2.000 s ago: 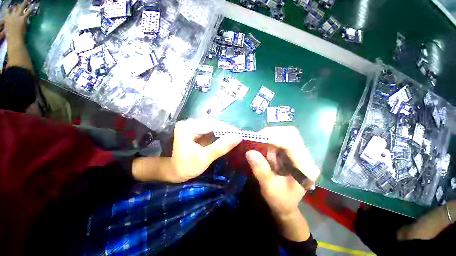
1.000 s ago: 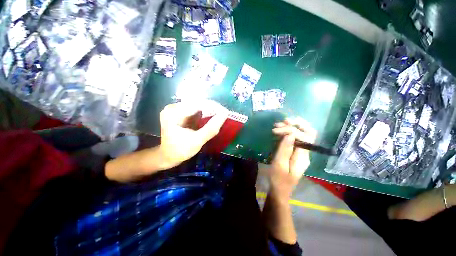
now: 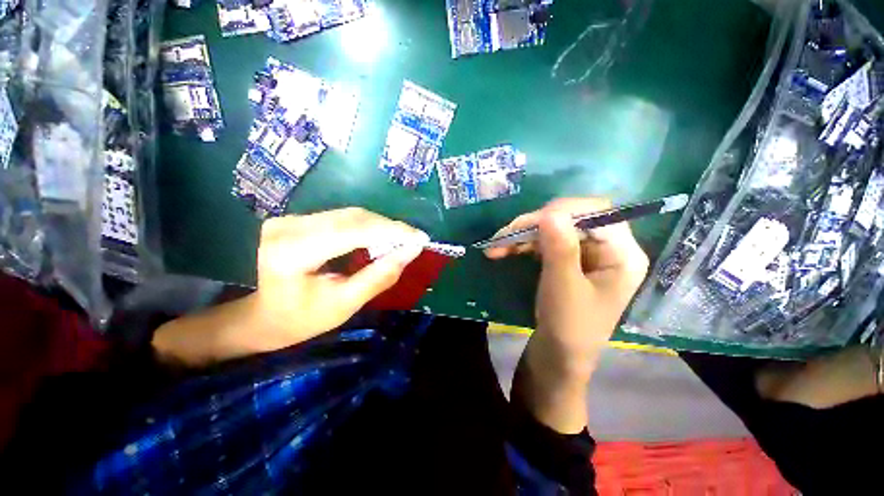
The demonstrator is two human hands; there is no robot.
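Observation:
My left hand (image 3: pixel 334 271) pinches a small pale piece (image 3: pixel 445 249) at its fingertips, seen edge-on; it looks like a circuit board, mostly hidden by the fingers. My right hand (image 3: pixel 582 271) holds dark tweezers (image 3: pixel 625 215) like a pen. Their fine tip points left and is close to the end of the pale piece; I cannot tell if they touch. Several loose blue and silver-white circuit boards lie on the green top beyond my hands, one upright (image 3: pixel 418 134) and one to its right (image 3: pixel 483 175).
A clear bag of boards (image 3: pixel 58 174) lies at the left, another (image 3: pixel 756 254) at the right. A thin wire loop (image 3: pixel 586 53) lies beyond the boards. A red patch (image 3: pixel 399 281) shows under my left hand. Another person's forearm (image 3: pixel 824 378) is at the lower right.
The view has moved closer to the bench. My right hand has brought the tweezers round, their tip now near the piece in my left hand. My left hand still pinches its piece.

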